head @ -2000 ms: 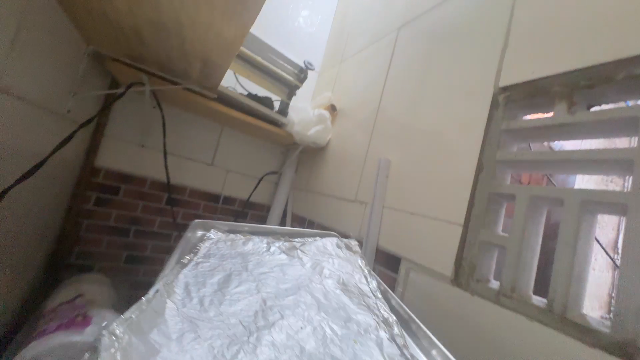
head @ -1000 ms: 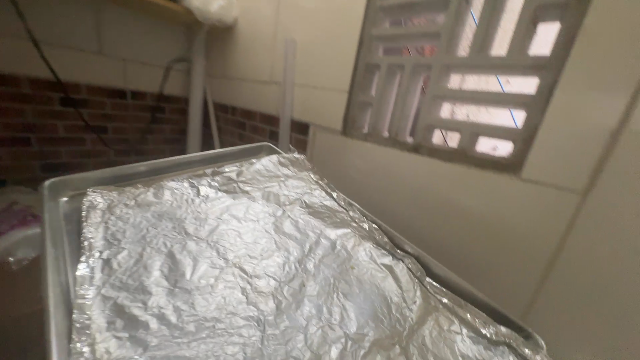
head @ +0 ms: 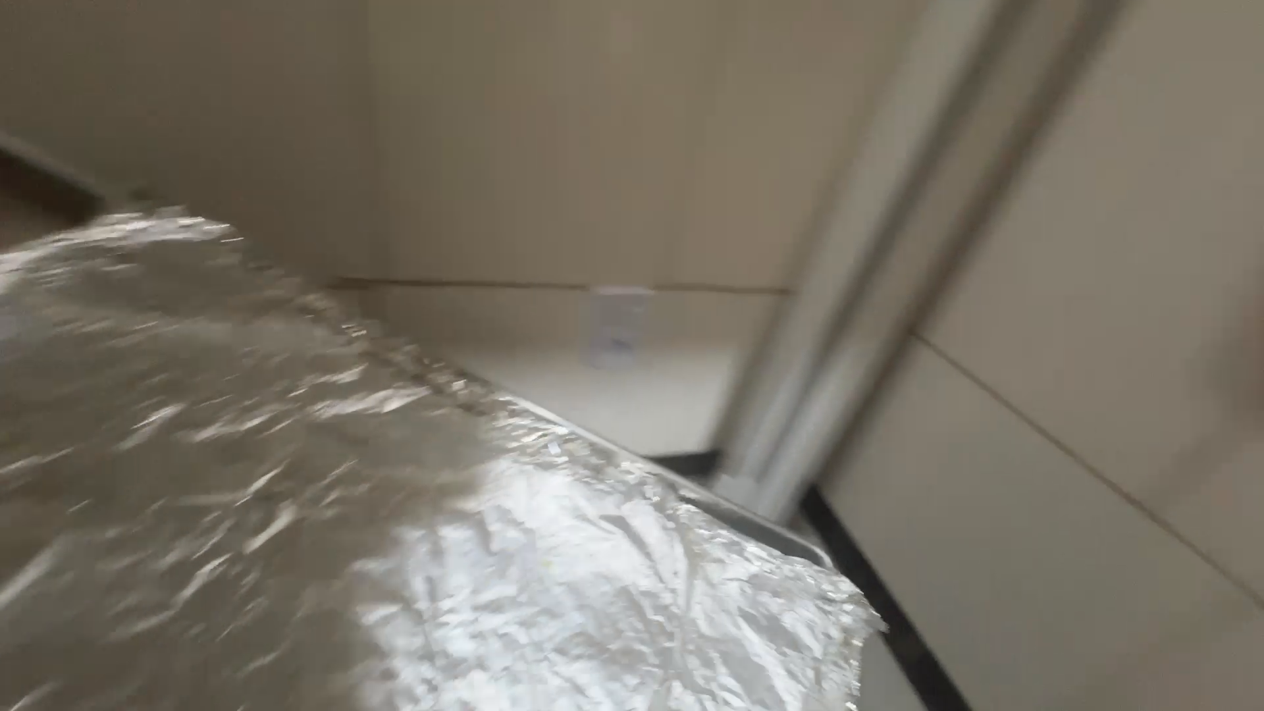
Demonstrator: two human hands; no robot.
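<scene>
Crumpled aluminium foil (head: 553,583) covers a metal tray (head: 760,531) in the lower left and middle of the head view. Part of the tray's thin rim shows along the foil's upper right edge; the rest is under the foil or out of the picture. The foil's corner hangs loosely past the rim at the lower right. Neither of my hands is in view, so what they hold or touch cannot be seen. The picture is blurred.
Beyond the tray stand large beige wall tiles (head: 553,148). A pale frame or post (head: 869,237) slants down at the right of centre. A small whitish wall plate (head: 619,326) sits on the wall, and a dark strip (head: 889,602) runs along the wall's foot.
The view has swung far to the right; the latticed window and brick-patterned wall are out of sight. The foil-covered tray remains in front of me.
</scene>
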